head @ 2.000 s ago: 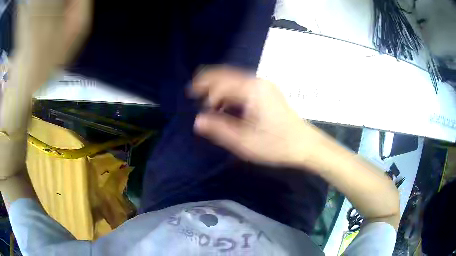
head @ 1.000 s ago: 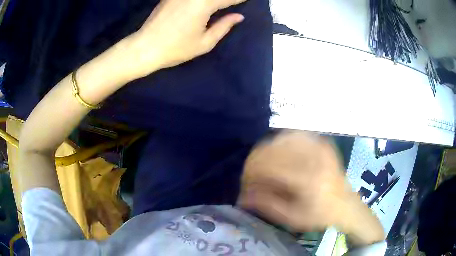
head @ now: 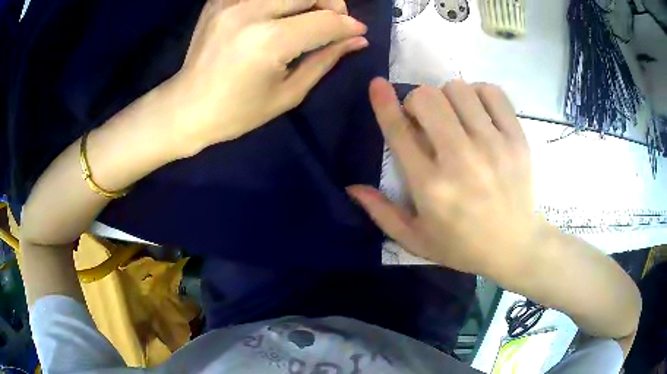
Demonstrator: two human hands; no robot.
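Observation:
A large dark navy cloth (head: 241, 190) covers the left and middle of the white table, its straight right edge running down beside my right hand. My left hand (head: 270, 69) lies on the cloth at the top, thumb and finger tips close but with a gap behind them; some fingers are cut off by the frame. My right hand (head: 464, 161) is spread over the cloth's right edge, index finger and thumb tips on the cloth, the other fingers over the white table. No fold shows pinched in either hand.
A cream ribbed block (head: 503, 16) and a black thread bundle (head: 601, 77) are at the upper right, beside a dotted disc (head: 452, 9). The white table (head: 570, 175) has ruler marks. Black-handled scissors (head: 524, 317) lie on the lower-right shelf. Yellow material (head: 157, 299) hangs lower left.
My right hand has moved up from near my lap to the cloth's right edge. My left hand stays on the cloth. The ribbed block and disc have come into view, and the scissors show again.

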